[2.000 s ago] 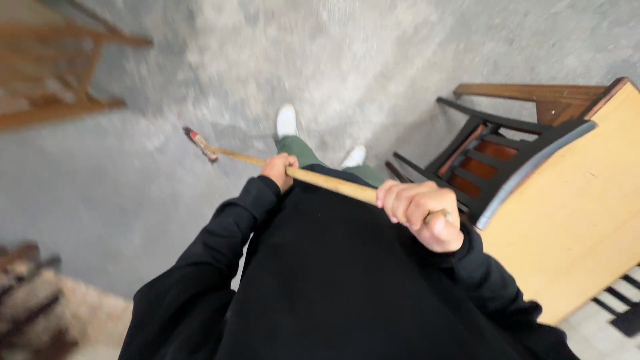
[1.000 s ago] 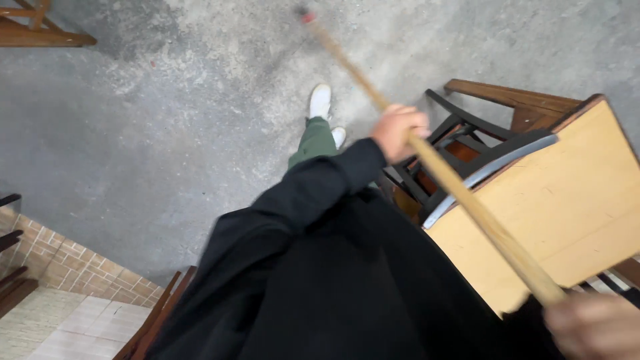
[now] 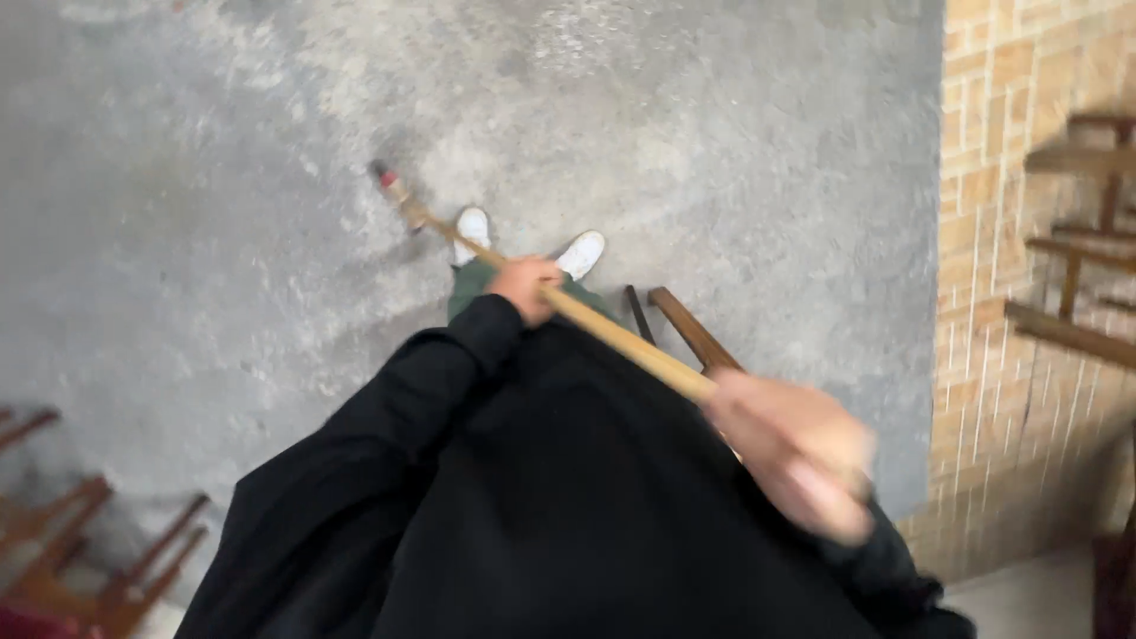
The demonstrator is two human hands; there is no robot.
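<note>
A long wooden handle [image 3: 630, 343] runs slantwise across the front of my body, from lower right to upper left. My left hand [image 3: 528, 288] is closed round its middle, in front of my waist. Blurred by motion, my right hand [image 3: 790, 448] grips the handle near its upper end, at the right. At the far end, over the grey floor and left of my shoes, is a narrow head [image 3: 399, 193] with red and dark parts; it looks like a broom or brush head, but blur hides its details. Whether it touches the floor I cannot tell.
My white shoes [image 3: 581, 255] stand on the grey concrete floor [image 3: 710, 160]. Wooden furniture legs [image 3: 692, 328] are close by on the right, beyond the handle. Brown wooden chairs [image 3: 80, 550] show at the lower left. More wooden furniture [image 3: 1078, 248] is over the tiled floor [image 3: 985, 355] at the right.
The view has turned and shifted. One second ago the handle's head pointed up and away with my hands further right; now it is left of my shoes. Both hands still hold the handle.
</note>
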